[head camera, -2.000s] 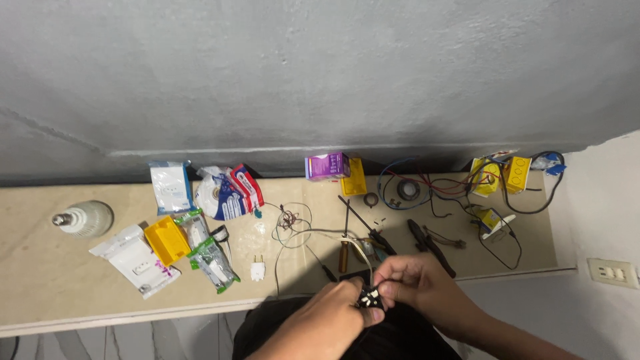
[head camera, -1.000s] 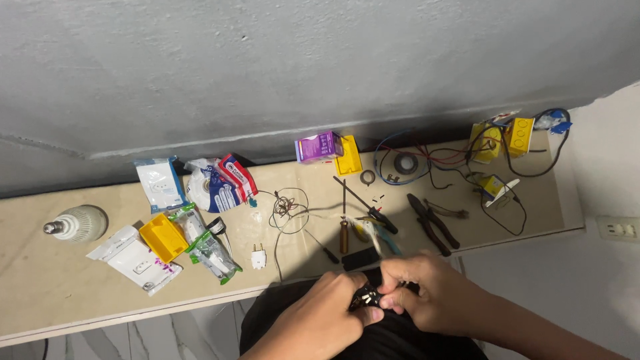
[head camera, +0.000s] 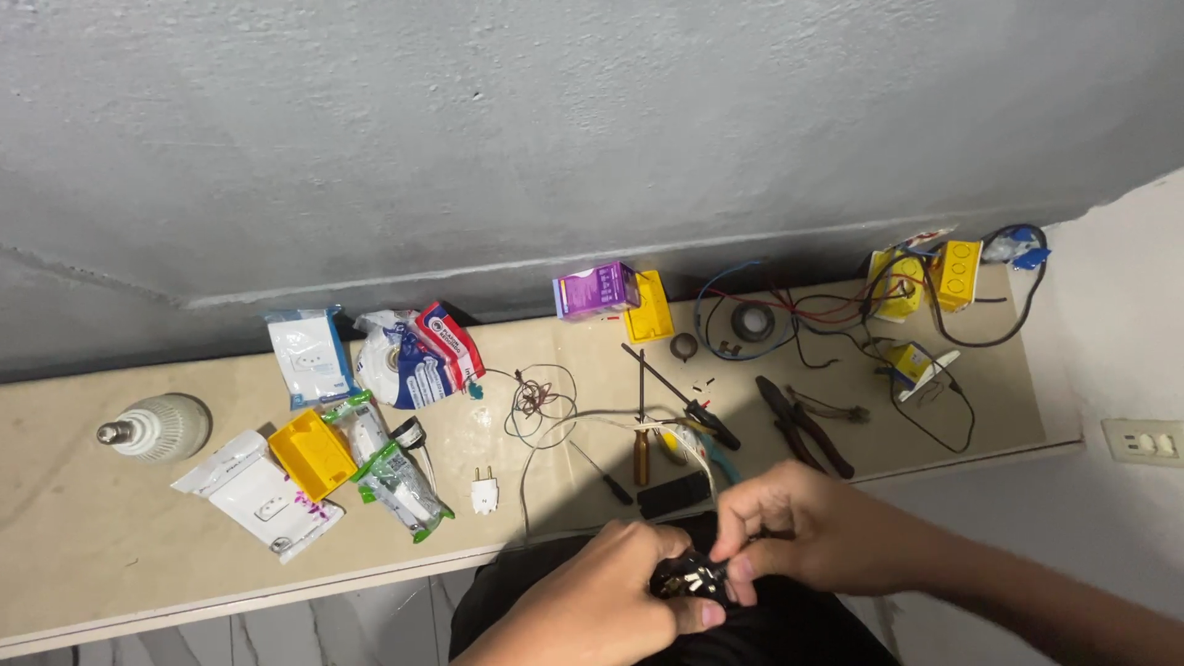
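My left hand [head camera: 601,597] grips a small black electrical fitting with metal contacts [head camera: 689,578], held over my lap below the counter's front edge. The fingertips of my right hand [head camera: 805,532] pinch at the fitting's right side; exactly what lies between them is hidden. A pale cable [head camera: 708,453] runs down from the counter toward the hands. Just beyond them lie a black block-shaped object [head camera: 673,495], a screwdriver with an amber handle [head camera: 642,458] and a screwdriver with a black handle [head camera: 712,424]. Pliers with dark handles [head camera: 805,430] rest farther right.
On the counter [head camera: 74,555] stand a large bulb [head camera: 157,428], packaged parts [head camera: 268,495], a yellow box [head camera: 313,453], a white plug [head camera: 484,492] and a purple carton [head camera: 597,289]. Tape [head camera: 753,322] and wired yellow boxes [head camera: 955,275] sit at right. A grey wall [head camera: 555,120] bounds the back.
Both hands stay together at the black fitting throughout, with small shifts of the fingers. The things on the counter have not plainly moved.
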